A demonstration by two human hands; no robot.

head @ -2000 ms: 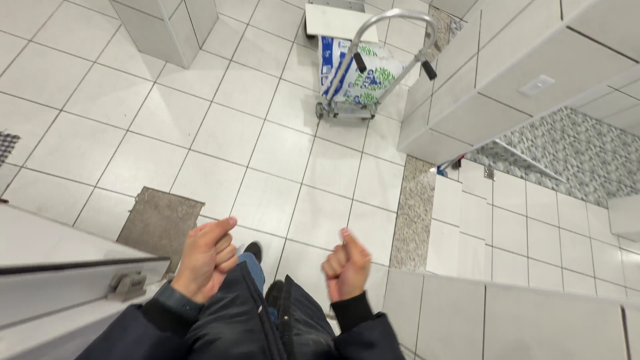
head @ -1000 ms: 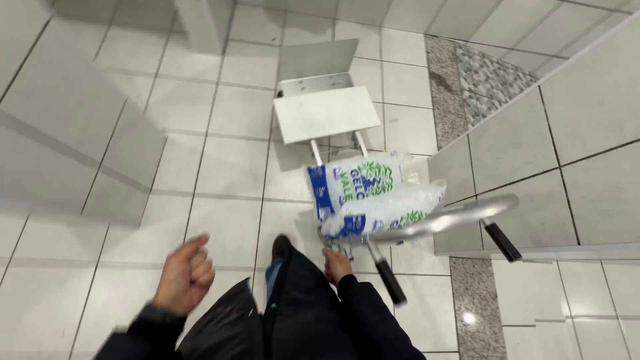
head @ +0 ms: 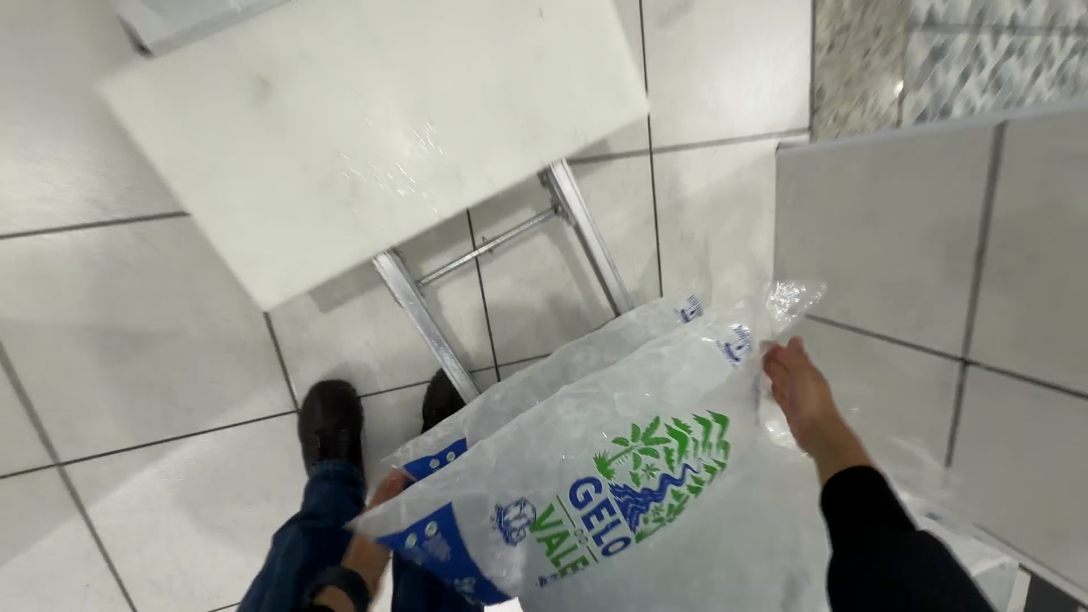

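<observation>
Two clear plastic bags of ice (head: 629,459) with blue and green print lie tilted at the lower middle, one overlapping the other. At their lower left end is my left hand (head: 378,518), gripping the bag's corner, its fingers partly behind the plastic. My right hand (head: 795,387) grasps the gathered upper right end of the front bag. Beyond the bags, a metal hand truck's rails (head: 586,238) run up to a white board (head: 382,127). The bags hide the rest of the truck.
A tiled low wall (head: 884,255) stands close on the right. Granite edging (head: 858,68) and patterned tiles (head: 994,68) lie beyond it. My dark shoe (head: 330,425) is on the tiled floor (head: 170,340) left of the bags, and the other is partly under them.
Both hands have come onto the bags; a second ago my left hand was away from them. The view has moved much closer to the bags and white board.
</observation>
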